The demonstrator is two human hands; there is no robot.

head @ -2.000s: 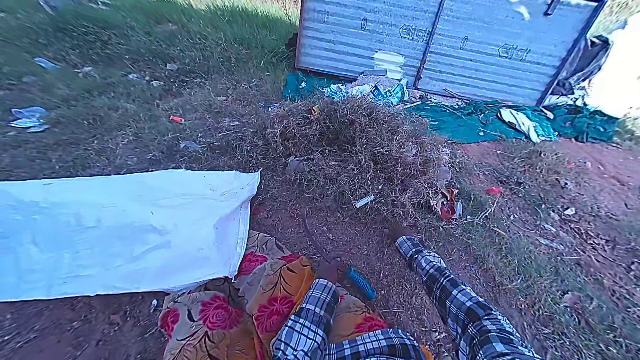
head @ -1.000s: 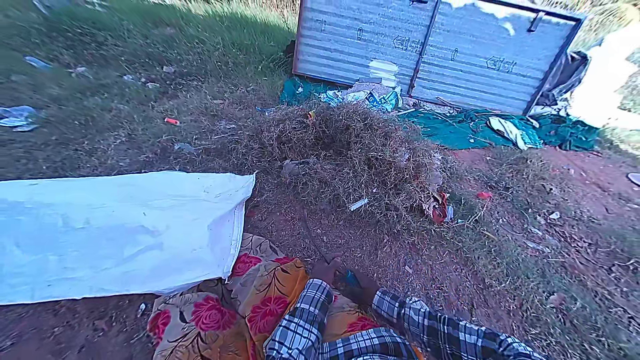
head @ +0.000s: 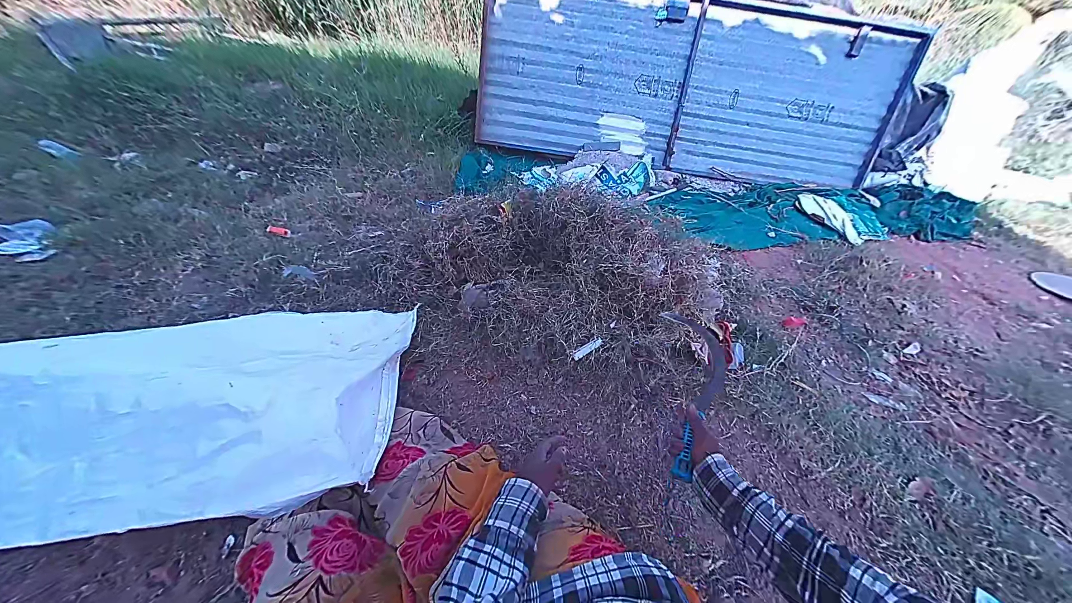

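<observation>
A sickle (head: 713, 368) with a curved dark blade and a blue handle is in my right hand (head: 697, 435), its blade pointing up and curving left over the ground, close to the edge of a heap of dry weeds (head: 569, 268). Near the flowered cloth (head: 435, 536) over my lap, my left hand (head: 544, 463) is raised slightly; its fingers look loosely bent and nothing shows in them. A white woven sheet (head: 193, 410) lies to the left, its right edge beside the cloth.
Behind the heap, a corrugated metal door panel (head: 586, 84) stands above green netting (head: 737, 218). Litter dots the ground, including an orange-red scrap (head: 278, 230) and a white piece (head: 586, 348). Grass (head: 335, 92) grows at the back left; a round object (head: 1051, 284) lies far right.
The sickle's blue handle lay on the ground two seconds ago. One second ago my hands were together at it; now my right hand holds the sickle farther right, apart from my left.
</observation>
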